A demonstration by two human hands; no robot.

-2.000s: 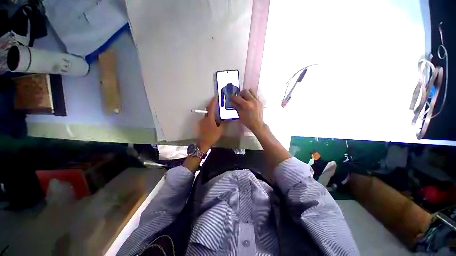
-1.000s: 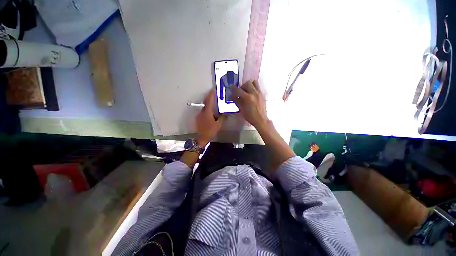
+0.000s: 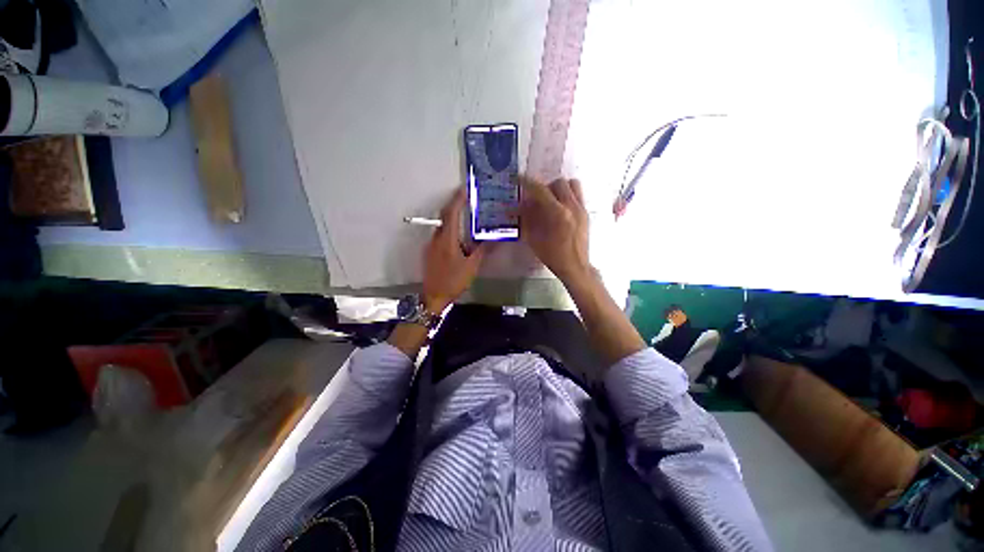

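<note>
A smartphone [image 3: 493, 183] with a lit, mostly dark screen is upright in front of me over the white pattern paper [image 3: 378, 129]. My left hand [image 3: 450, 257] holds its lower left side, and a short white stick [image 3: 423, 221], perhaps a cigarette, sticks out left from those fingers. My right hand [image 3: 556, 224] is at the phone's right edge, fingers curled; whether it grips anything is unclear. A pinkish ruler [image 3: 558, 92] lies on the paper, its lower part hidden behind my right hand. A dark pen [image 3: 644, 170] lies to the right, beside a thin curved line.
At left are a white bottle [image 3: 86, 107], a brown-topped box [image 3: 52, 178], a tan wooden strip [image 3: 217, 149] and papers with a blue edge [image 3: 162, 38]. A looped tan-white band [image 3: 928, 205] lies at the paper's right end. The table's greenish front edge [image 3: 183, 267] runs before me.
The phone screen has changed from a bright page with a dark figure to a mostly dark one. My right hand has moved off the screen to the phone's right edge.
</note>
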